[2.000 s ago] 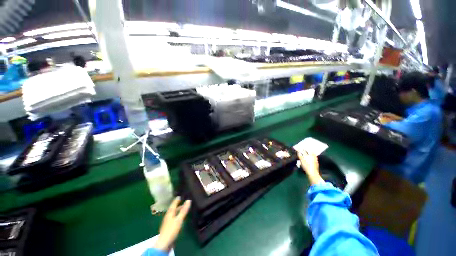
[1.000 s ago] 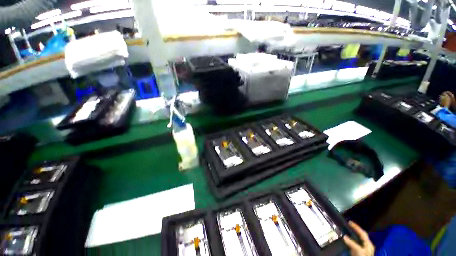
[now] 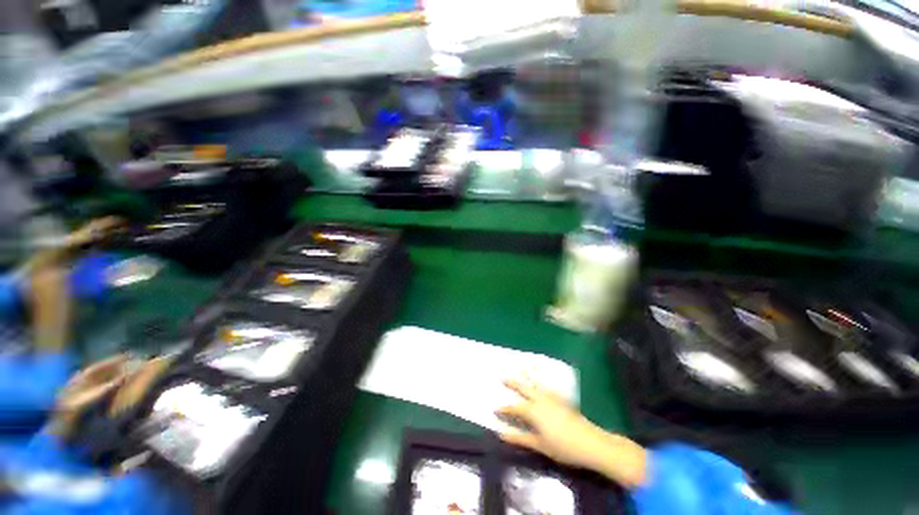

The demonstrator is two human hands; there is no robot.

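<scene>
My right hand reaches in from the lower right. Its spread fingers lie over the right part of a white sheet on the green bench. Motion blur hides whether they press or touch it. Just below the hand, a black foam tray is cut off by the bottom edge; two pockets with silver-grey phone units show. My left hand is not in view.
A loaded tray stack stands left; another person's hands are beside it. More loaded trays are at right, near the wrapped post. A small tray stack stands behind.
The view has swung left. My right hand has left the near tray's right end and is now over the white sheet. Another person's hands have come into view at left.
</scene>
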